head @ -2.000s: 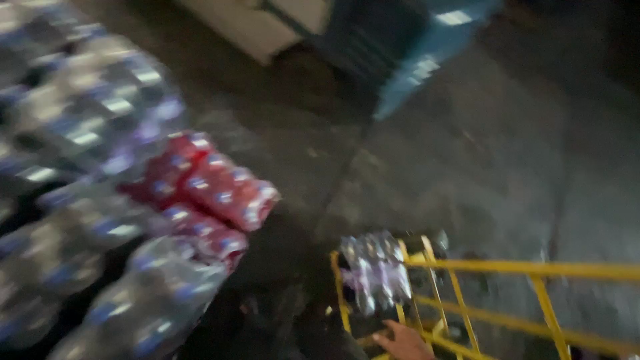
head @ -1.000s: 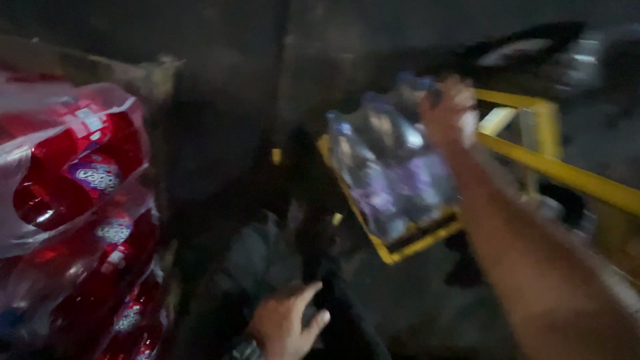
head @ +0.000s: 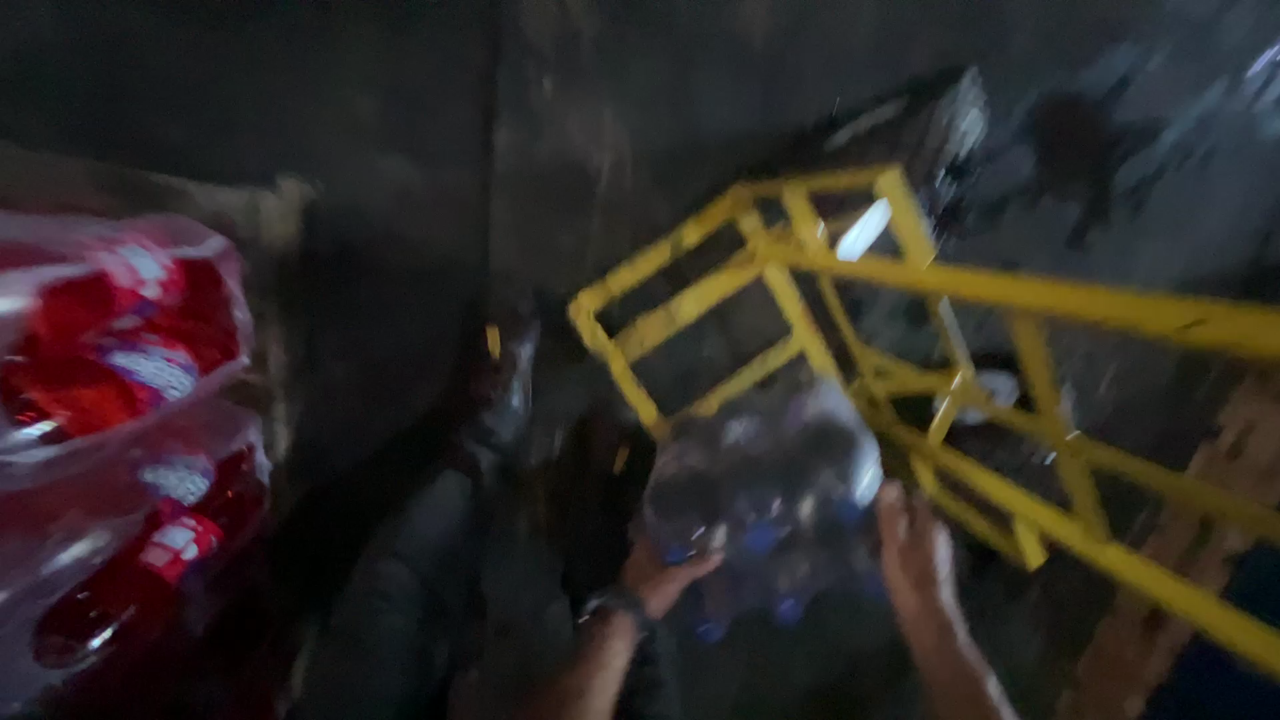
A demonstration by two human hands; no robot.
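Observation:
A shrink-wrapped pack of clear bottles with blue caps [head: 765,490] is held between my two hands, its caps toward me. My left hand [head: 665,580], with a dark band at the wrist, grips the pack's near left side. Against its right side presses my right hand [head: 912,540]. Just beyond the pack is the yellow metal frame of a hand truck [head: 700,300], whose load plate shows open bars. Blur hides the exact finger positions and whether the pack still touches the frame.
Plastic-wrapped packs of red drink bottles [head: 130,350] are stacked at the left, beside a pale edge [head: 285,210]. The hand truck's long yellow rails [head: 1100,300] stretch to the right. Dark floor [head: 400,130] with wet-looking patches lies around, and my leg [head: 420,560] shows below.
The bottle pack, on the yellow frame before, has come off its bars toward me. My left hand, apart from the pack a second ago, is now on it.

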